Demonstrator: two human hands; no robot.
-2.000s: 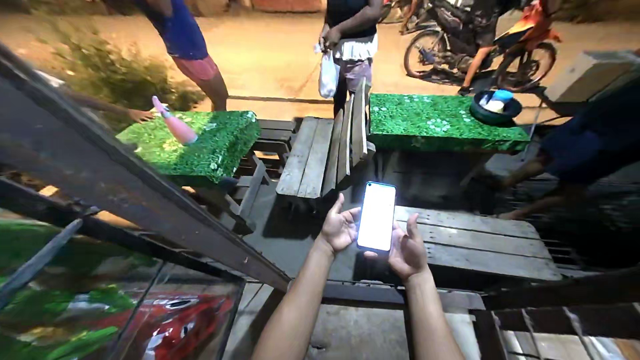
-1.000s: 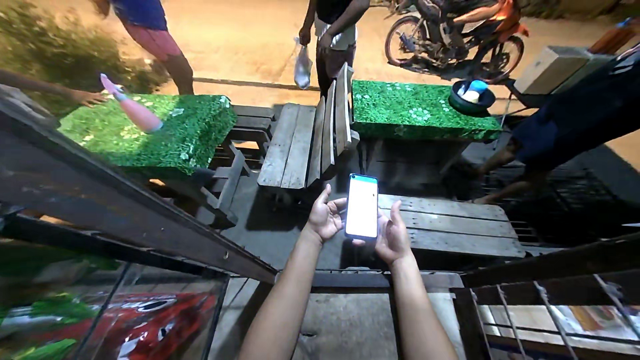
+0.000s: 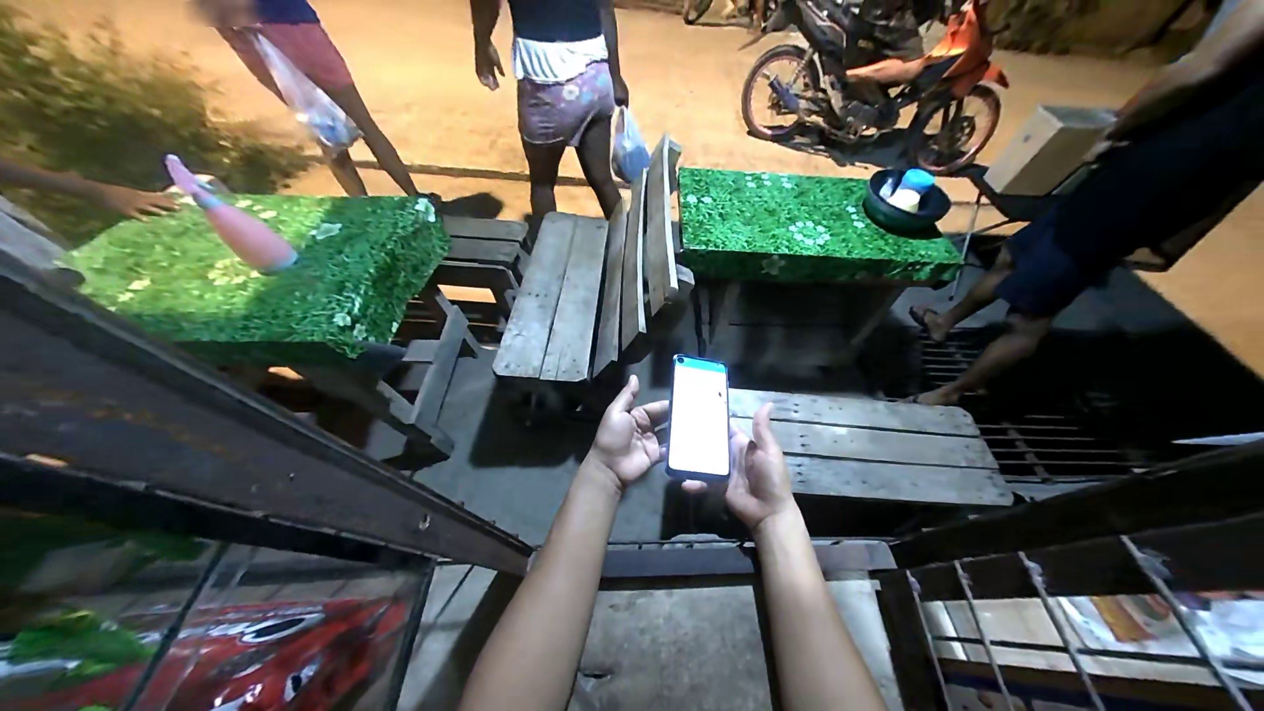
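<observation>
A smartphone [image 3: 699,420] with a lit, mostly white screen is held upright between my two hands at the centre of the view. My left hand [image 3: 630,434] supports its left edge, palm up, with the thumb raised. At the right edge and under the lower end is my right hand [image 3: 758,469], its thumb also raised off the screen. The backs of the fingers behind the phone are partly hidden. Both forearms reach in from the bottom over a wooden ledge [image 3: 671,632].
Green-covered tables [image 3: 365,267] [image 3: 750,222] stand left and right, one bearing a pink bottle-like object [image 3: 247,232], the other a dark bowl [image 3: 913,222]. Wooden benches [image 3: 558,296] [image 3: 869,444] lie between and below. Several people stand nearby; a motorcycle [image 3: 879,84] is behind. Metal bars flank me.
The person at the back centre has turned and walks away with a plastic bag. The person at the back left has moved, and a plastic bag shows there. My hands keep their hold on the phone.
</observation>
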